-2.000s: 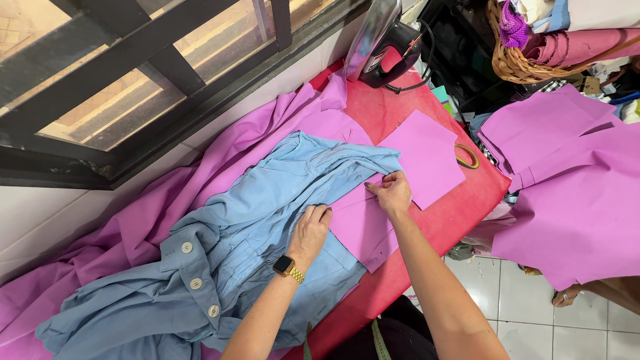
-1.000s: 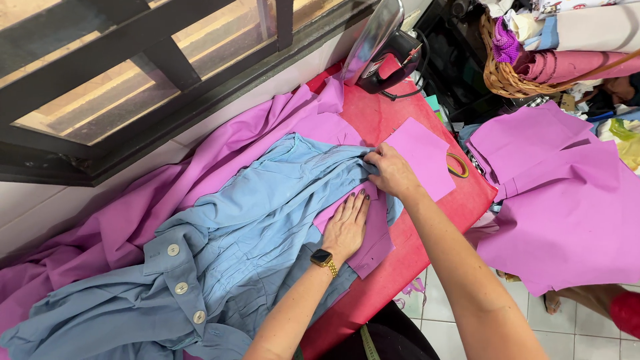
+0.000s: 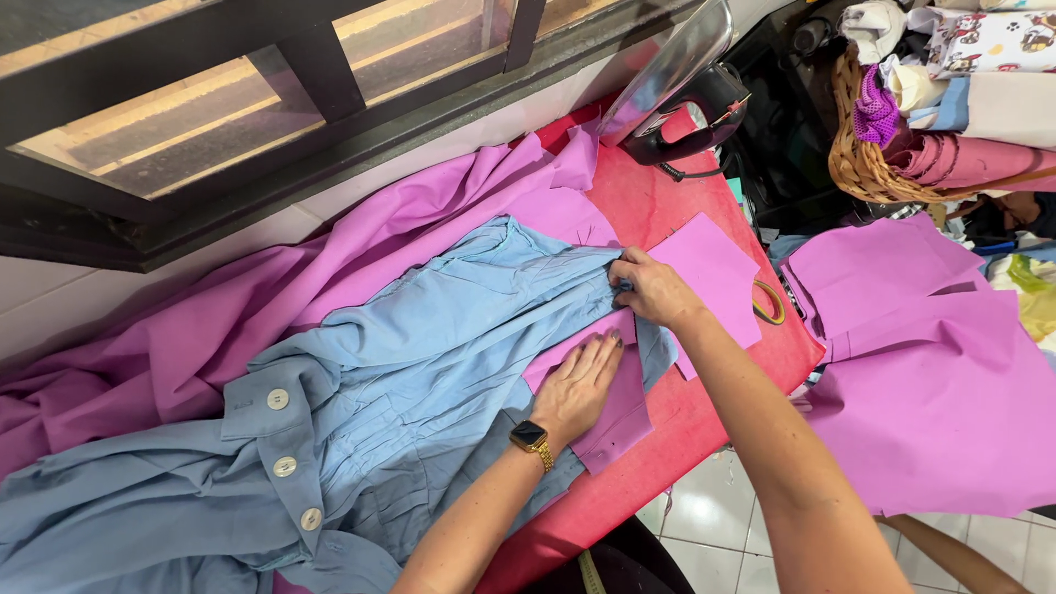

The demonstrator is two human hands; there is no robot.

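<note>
A light blue garment with large buttons (image 3: pixel 412 330) lies across the red-covered table (image 3: pixel 701 404). At its narrow upper right end, my right hand (image 3: pixel 652 289) pinches a fold of the blue cloth. My left hand (image 3: pixel 582 388), wearing a watch (image 3: pixel 528 433), lies with fingers outstretched on a cut piece of purple fabric (image 3: pixel 619 421), which rests over part of the garment. Another purple piece (image 3: pixel 709 272) lies right of my right hand, with yellow-handled scissors (image 3: pixel 769 302) partly showing at its edge. A long purple cloth (image 3: pixel 330 272) runs behind the garment.
A clothes iron (image 3: pixel 693 115) stands at the table's back end beside a window (image 3: pixel 313 74). More purple pieces (image 3: pixel 932 396) hang off to the right, with another person's limb (image 3: pixel 957 549) below them. A wicker basket (image 3: pixel 850 140) of fabrics stands at upper right, above a tiled floor (image 3: pixel 718 503).
My left hand has moved right, from the blue cloth onto the purple piece. My right hand has moved up from the purple piece's edge and now grips the blue fabric.
</note>
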